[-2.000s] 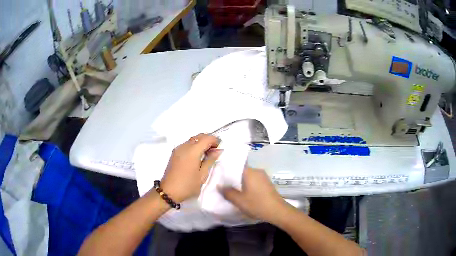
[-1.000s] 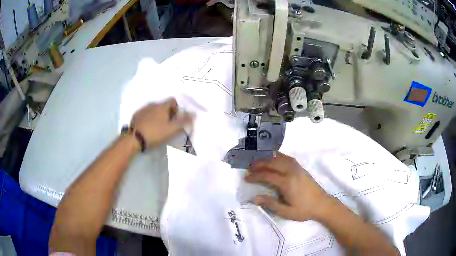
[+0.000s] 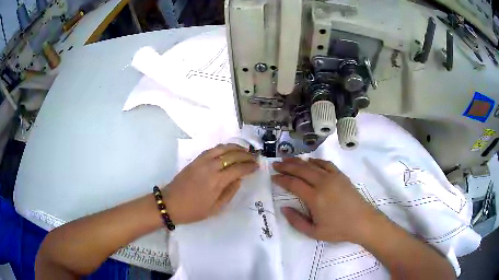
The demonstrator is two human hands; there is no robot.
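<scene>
White cut panels (image 3: 224, 246) with dark double stitch lines lie on the machine table, behind, below and right of the needle. A seam ridge runs from the presser foot (image 3: 270, 143) toward me, with dark script-like marks beside it. My left hand (image 3: 210, 183), with a ring and a beaded bracelet, presses flat on the cloth left of the seam, fingertips close to the foot. My right hand (image 3: 323, 197) lies flat on the cloth right of the seam, fingers slightly spread. The twin-needle machine (image 3: 262, 60) stands over the cloth; its needle tips cannot be made out.
The pale tabletop (image 3: 71, 136) extends left, with a ruler strip at its front edge. A side bench with spools and tan cloth (image 3: 33, 90) stands at the upper left. Blue cloth hangs at the lower left. The machine arm fills the upper right.
My hands have come from working cloth at the table front to both sides of the seam at the foot. The panels now spread under and right of the needle. The view is closer to the machine.
</scene>
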